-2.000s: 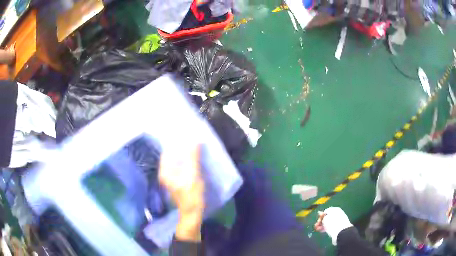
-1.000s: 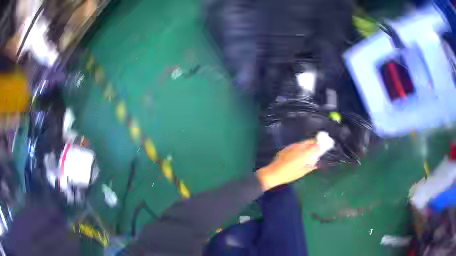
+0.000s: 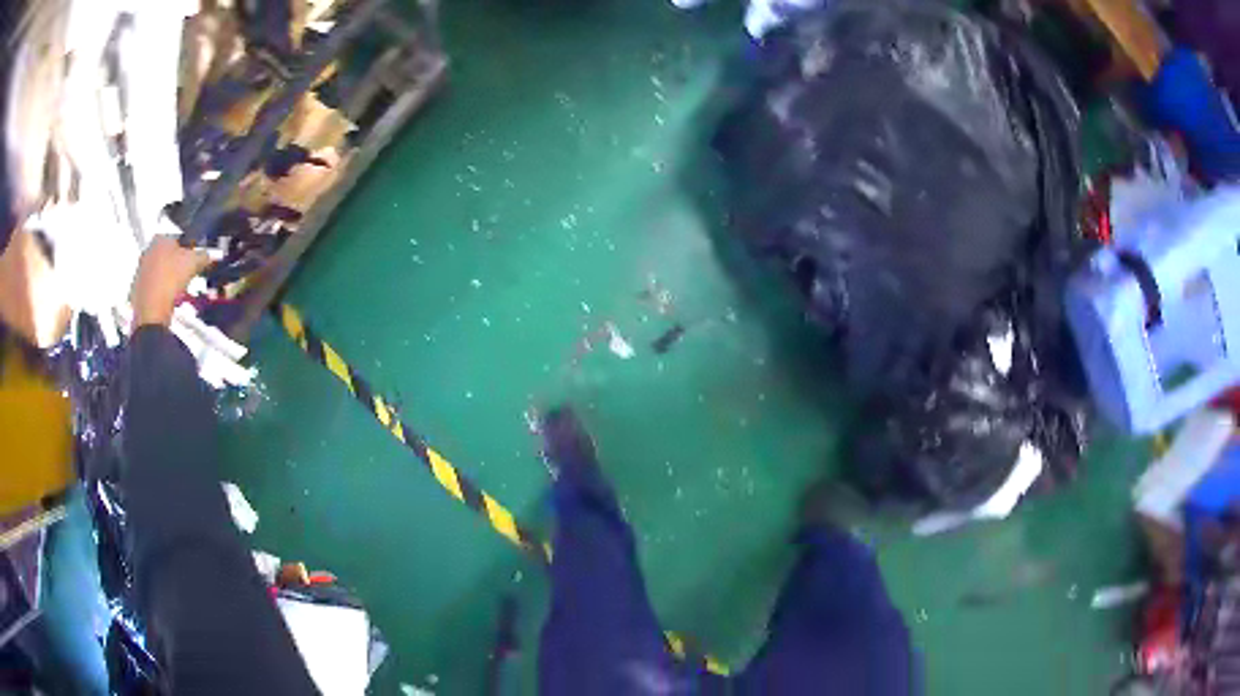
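My left hand (image 3: 163, 282), bare with a dark sleeve, is at the left, closed on the lower end of the dark metal frame rail (image 3: 265, 123) of the scrap cart. Brown torn cardboard (image 3: 316, 125) and long white paper sheets (image 3: 143, 95) are heaped on the cart around the rail. The fingers are small and blurred. My right hand is out of the picture.
Large black refuse bags (image 3: 884, 177) stand right of centre. A pale blue plastic stool (image 3: 1135, 347) is beyond them at the right. Yellow-and-black tape (image 3: 445, 472) crosses the green floor near my legs. White scraps lie at lower left.
The view has swung towards the cart. My left hand was over the black bag and is now at the cart rail. The pale blue stool, earlier close to my left hand, now stands apart at the right.
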